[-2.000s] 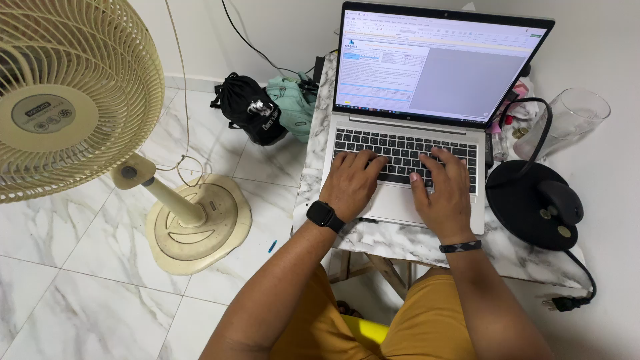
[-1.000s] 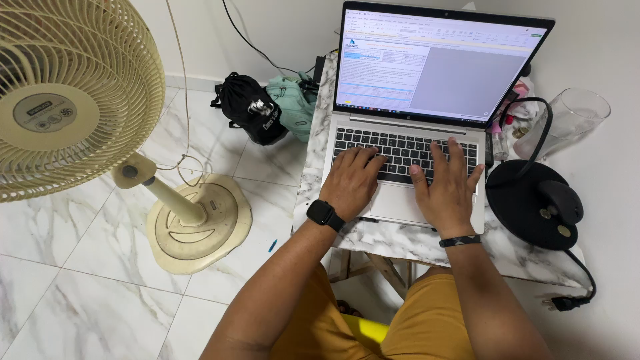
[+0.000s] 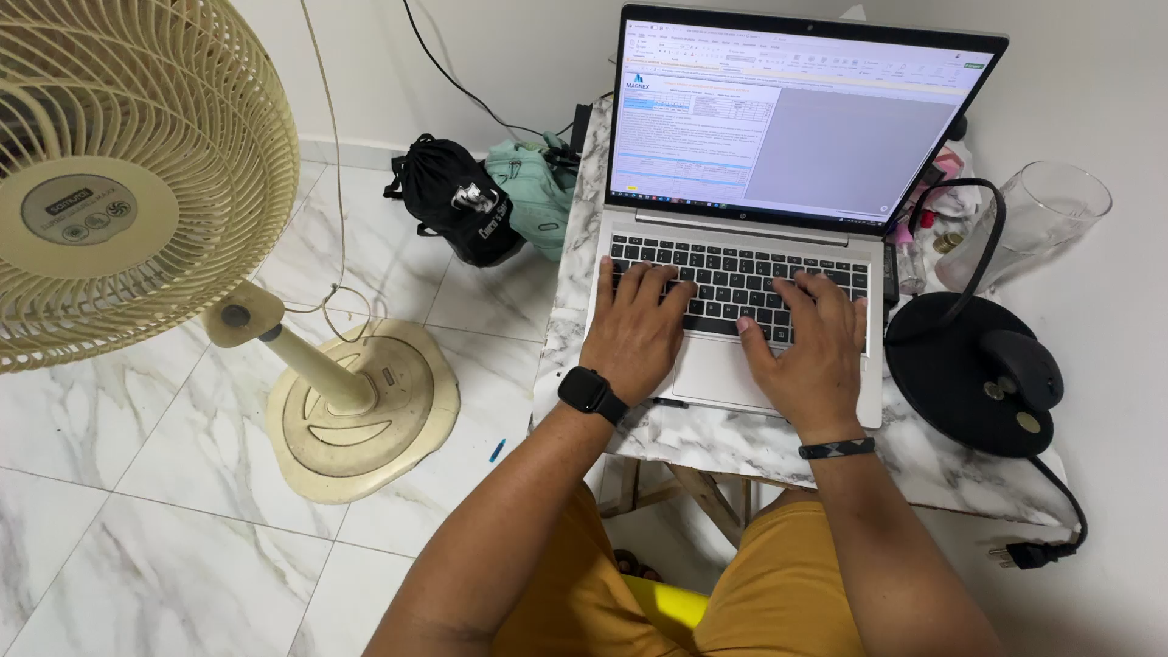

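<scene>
An open silver laptop (image 3: 721, 365) stands on a small marble-patterned table (image 3: 912, 474), its lit screen (image 3: 693, 119) showing a document window. My left hand (image 3: 636, 328), with a black smartwatch (image 3: 593, 394) at the wrist, rests its spread fingers on the left part of the black keyboard (image 3: 725, 278). On the keyboard's right part lie the fingertips of my right hand (image 3: 812, 351), its thumb near the space bar. A dark patterned bracelet (image 3: 837, 448) circles the right wrist. Neither hand grasps anything.
Right of the laptop are a black mouse (image 3: 1022, 370) and coins on a round black pad (image 3: 958, 401), a clear glass (image 3: 1031, 228) and a black power plug (image 3: 1027, 553). A beige fan (image 3: 365, 401) and drawstring bag (image 3: 461, 201) are at left, with a blue pen-like object (image 3: 497, 450) on the floor.
The fingers of my right hand have shifted slightly over the keys, and the left fingers have moved a little. The laptop and the things around it have stayed in place.
</scene>
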